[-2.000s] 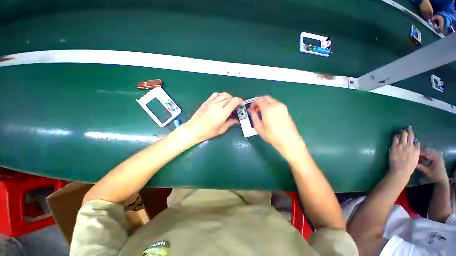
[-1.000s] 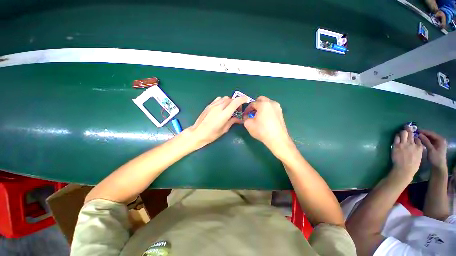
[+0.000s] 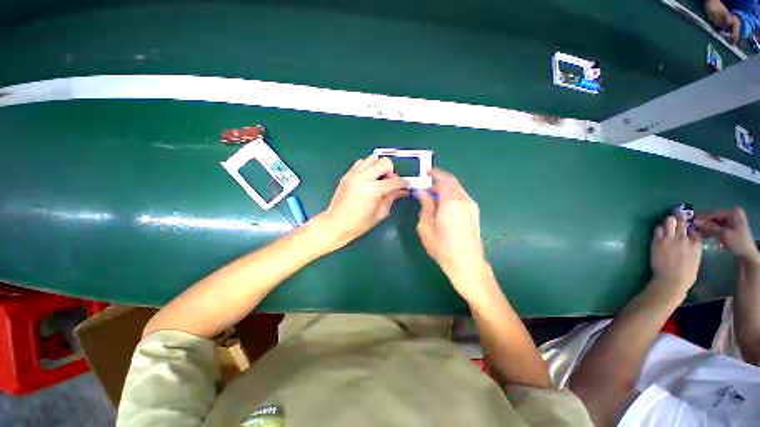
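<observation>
My left hand [image 3: 364,200] grips the left side of a white housing [image 3: 423,158] with a dark window. My right hand [image 3: 447,218] has its fingertips at the housing's lower right edge, at a bright blue battery [image 3: 427,193] that is mostly covered by the fingers. A second white housing [image 3: 242,177] lies tilted on the green surface to the left. A blue battery [image 3: 297,210] hangs from it on thin wires, near my left forearm. A reddish-brown strip [image 3: 242,134] lies at its upper end.
A white rail [image 3: 317,97] separates the work surface from the green belt. Another unit [image 3: 575,73] lies on the belt. A grey post [image 3: 679,104] stands at right. Another person's hands [image 3: 677,254] work on a small unit at right. A cardboard box [image 3: 117,346] is below left.
The housing in my hands has turned so its window now faces up lengthwise. My right fingers have moved to its lower edge. The unit on the belt has moved right.
</observation>
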